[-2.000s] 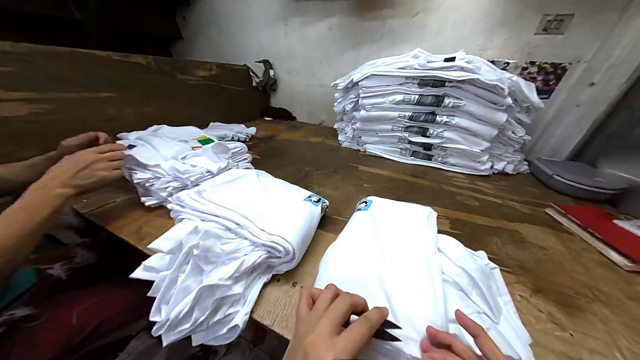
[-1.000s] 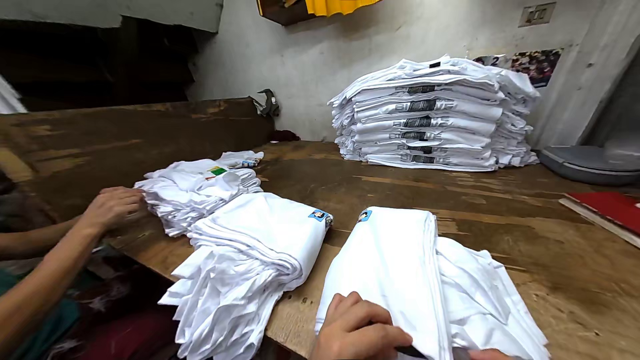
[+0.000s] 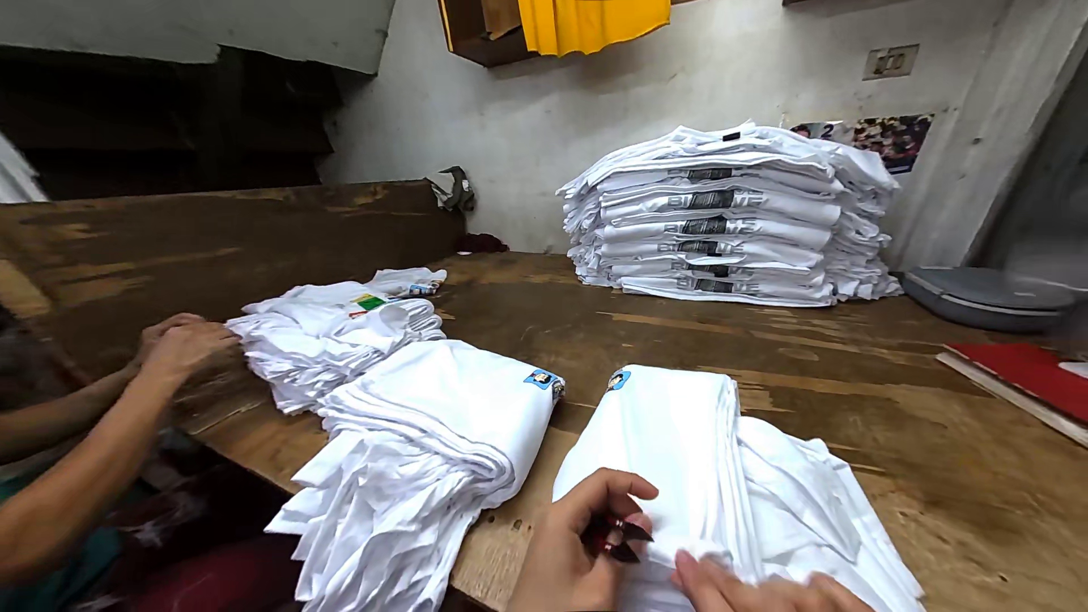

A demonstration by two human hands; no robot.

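My left hand (image 3: 586, 544) holds small thread snips (image 3: 619, 539) in its curled fingers, their dark blades pointing right. It rests over the near end of a stack of folded white garments (image 3: 663, 433) that bears a small blue print at its far left corner. My right hand (image 3: 756, 586), blurred at the bottom edge, has its fingertips on the white cloth just right of the snips. Left of this, a second folded white pile (image 3: 459, 382) with a similar blue print lies on the wooden table (image 3: 527, 314), its loose ends hanging over the near edge.
A co-worker's hands (image 3: 187, 340) touch another white garment pile (image 3: 331, 340) at the left. Behind stands a tall stack of folded white shirts (image 3: 714, 221) against the wall. A grey case (image 3: 986, 297) and a red-covered book or pad (image 3: 1028, 374) lie at the right.
The snips, lying lower across the cloth under my left hand's fingers before, now show upright in its curl. My right hand has come back into fuller view. The view has tilted up.
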